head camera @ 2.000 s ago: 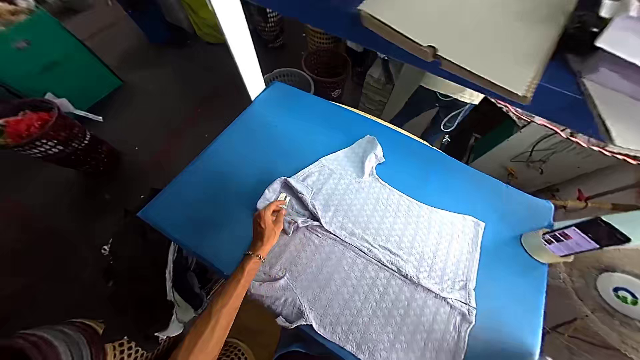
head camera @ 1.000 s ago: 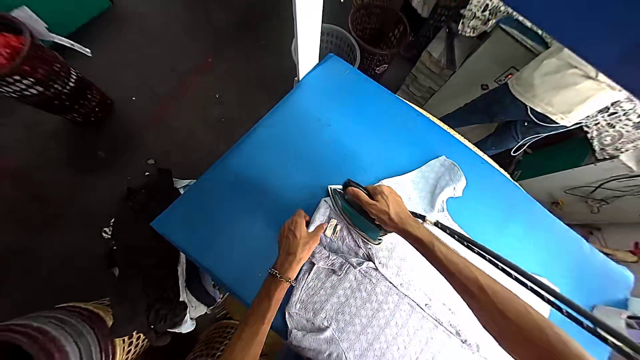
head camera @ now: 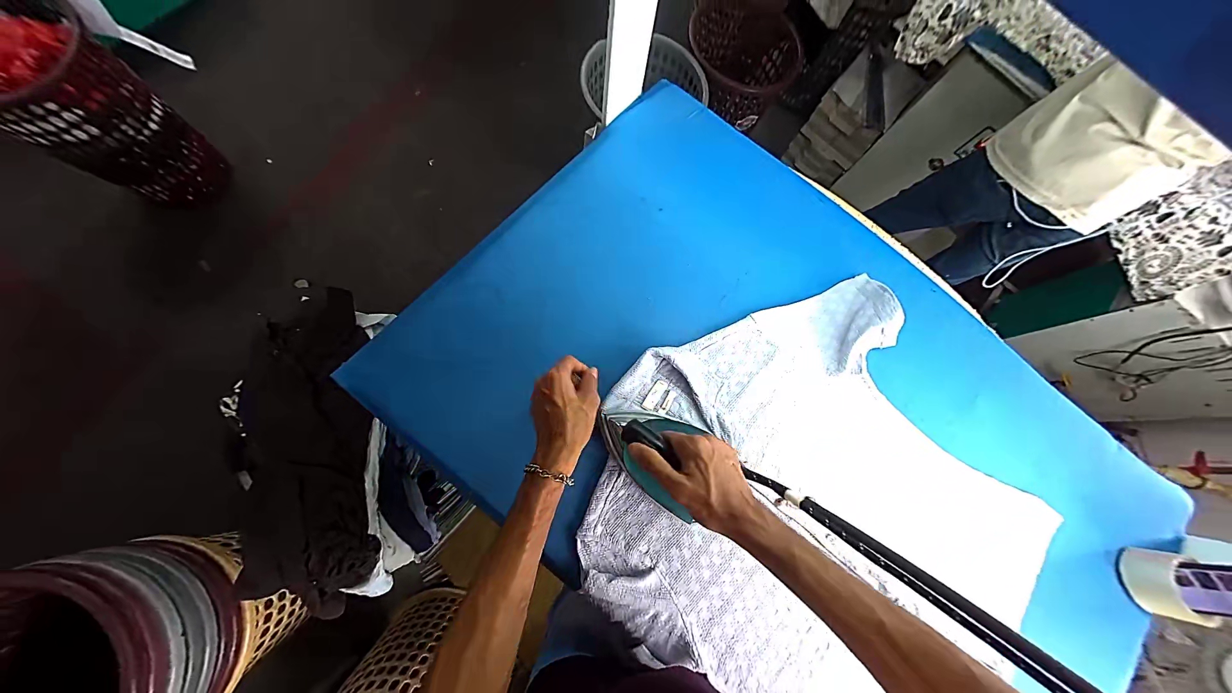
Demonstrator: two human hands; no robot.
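Observation:
A pale grey patterned short-sleeved shirt (head camera: 770,414) lies spread on the blue-covered table (head camera: 577,260). My right hand (head camera: 707,476) grips the dark handle of a green clothes iron (head camera: 664,491), whose tip rests at the shirt's collar, just below a small label (head camera: 657,396). A black cord (head camera: 895,568) runs from the iron toward the lower right, along my right forearm. My left hand (head camera: 566,402), with a chain bracelet at its wrist, is closed at the left edge of the collar; whether its fingers pinch any cloth is hidden.
Dark and white clothes (head camera: 318,462) are piled left of the table. Stacked baskets (head camera: 125,606) stand at the lower left, a dark red perforated basket (head camera: 125,125) at the upper left. A roll of tape (head camera: 1150,582) sits at the right edge. Another person (head camera: 1068,164) stands beyond the table.
The iron in my right hand has moved from above the collar label to below it. Two seconds ago only my left hand was in view, on the collar, and no iron showed.

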